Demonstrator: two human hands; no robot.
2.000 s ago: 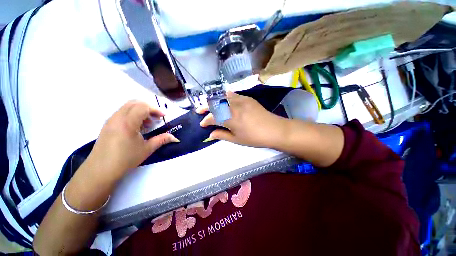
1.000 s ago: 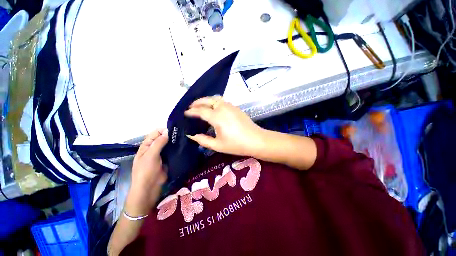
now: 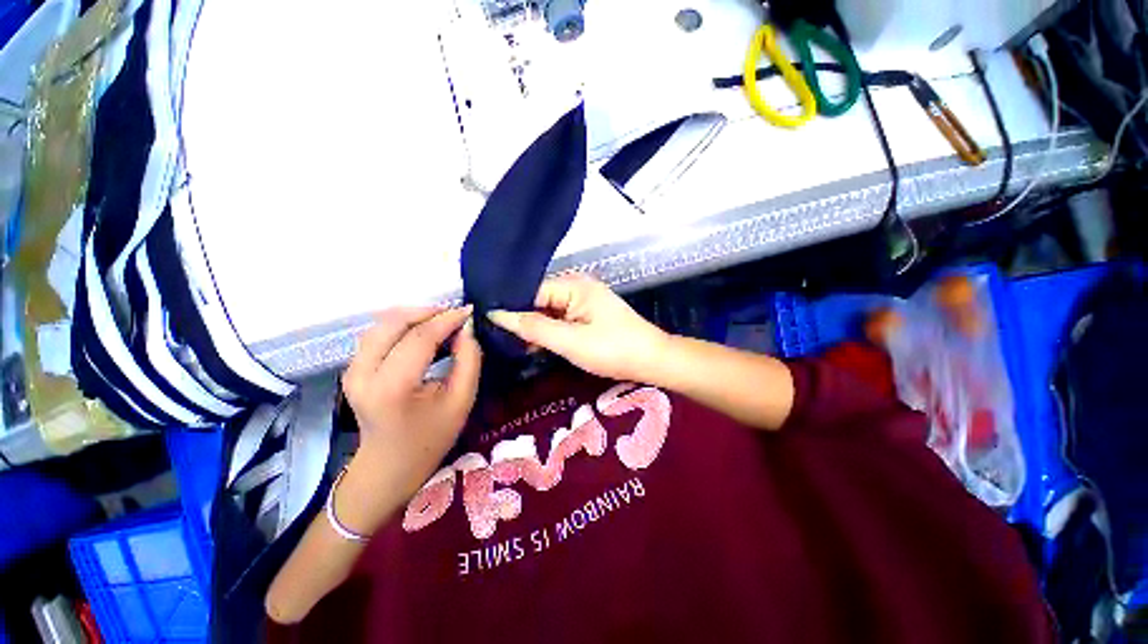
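A dark navy fabric band (image 3: 531, 201) rises from my fingers over the table's front edge, its pointed end lying toward the machine. My left hand (image 3: 416, 371) pinches the band's lower part between thumb and fingers. My right hand (image 3: 589, 330) pinches it right beside, the fingertips of both hands nearly touching. The woven label is not visible; the fingers or a fold may hide it. The grey cylindrical fitting (image 3: 565, 18) by the needle area shows at the top edge, beyond the band.
Yellow and green scissors (image 3: 783, 78) and an orange-brown handled tool (image 3: 947, 123) lie right on the white tabletop (image 3: 315, 164). Striped navy and white bands (image 3: 139, 239) hang at the left edge. Blue crates (image 3: 141, 579) stand below left and right. Cords hang over the front edge.
Since the first frame, the band has come away from the needle area to the table's front edge. In the last second, my hands have closed together on it, and the label has gone from view.
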